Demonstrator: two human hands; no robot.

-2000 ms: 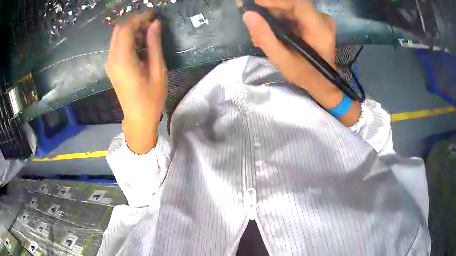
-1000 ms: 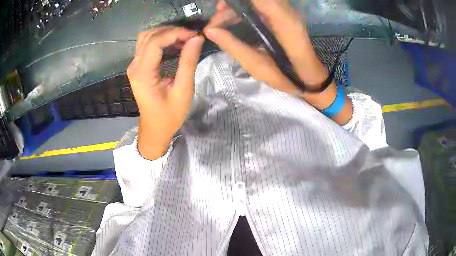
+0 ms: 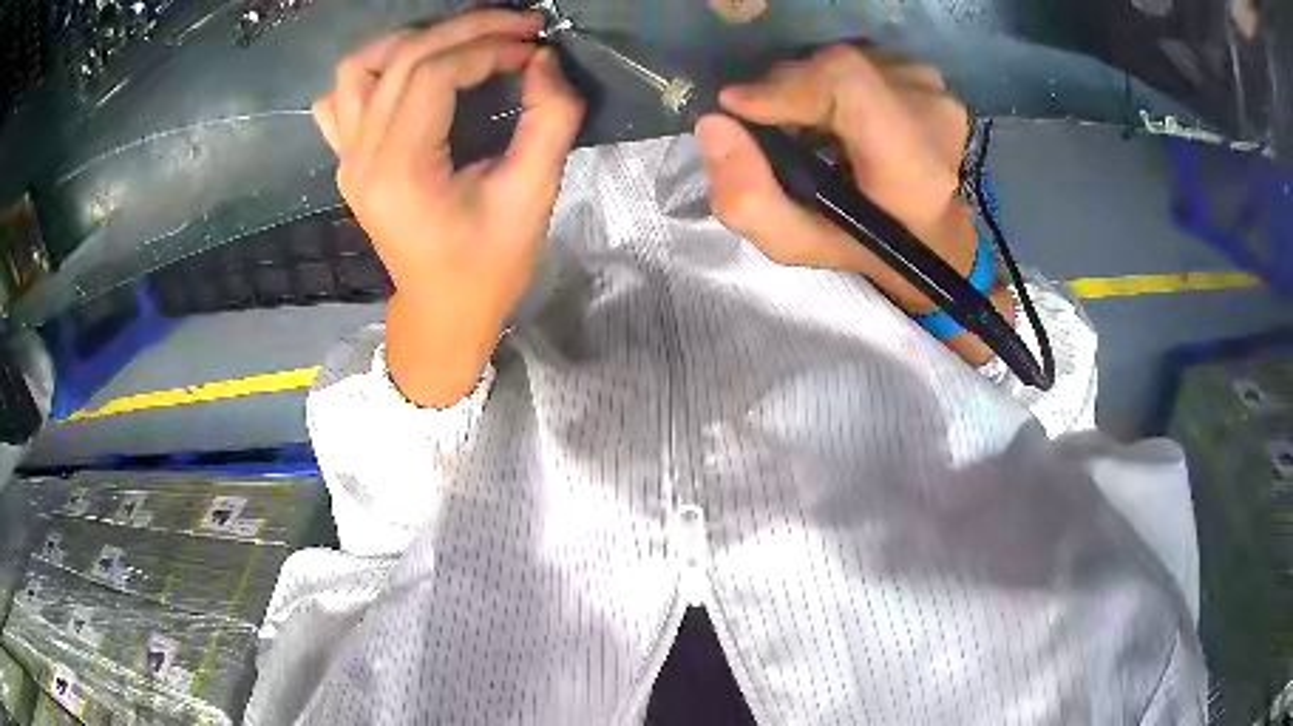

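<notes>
My right hand grips the black handle of a soldering iron. Its metal collar points up and left, and the thin tip reaches close to my left fingertips. My left hand is raised over the bench's near edge, its thumb and forefinger pinched on a tiny dark part that is mostly hidden. A small white-silver piece shows right beside these fingertips; whether it is held or lies on the mat is unclear.
The dark green mat bends along the top. Tiny shiny parts lie scattered at the upper left. A tan round thing is cut off at the top edge. The iron's black cord loops by my right wrist, which wears a blue band.
My hands were together at the fingertips a second ago; now my right hand has moved right, away from my left, and the iron has swung round with its tip towards my left fingertips.
</notes>
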